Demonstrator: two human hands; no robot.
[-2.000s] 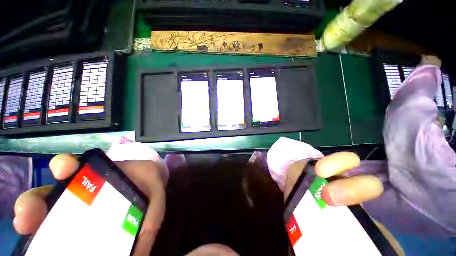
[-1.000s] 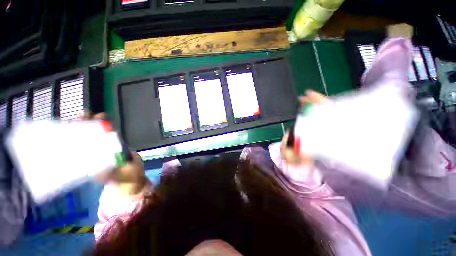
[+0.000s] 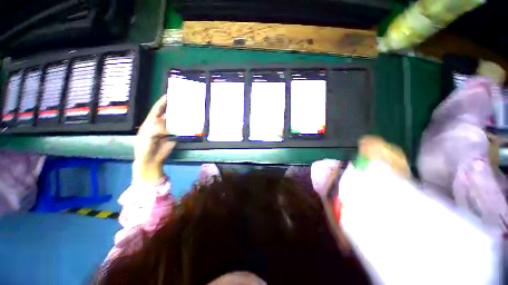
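The black phone tray (image 3: 350,106) lies in front of me on the green mat. Its leftmost slot position has a lit smartphone (image 3: 187,107), with my left hand (image 3: 152,139) gripping its left and lower edge. Three more lit phones (image 3: 226,108) sit in the slots beside it, and the rightmost slot is dark and empty. My right hand (image 3: 384,155), blurred, holds another smartphone (image 3: 415,222) up below the tray's right end. Its white screen with green and red blocks faces me, also blurred.
Another tray (image 3: 137,94) with several lit phones is at the left. A wooden strip (image 3: 278,38) and a yellowish wrapped post (image 3: 429,22) are behind. A neighbouring person's pink sleeve (image 3: 457,128) reaches over a tray at the right. A blue stool (image 3: 75,183) stands at the lower left.
My left hand has moved its phone from the lower left to the tray's left slot. My right hand's phone has moved down, nearer the camera. The view has shifted.
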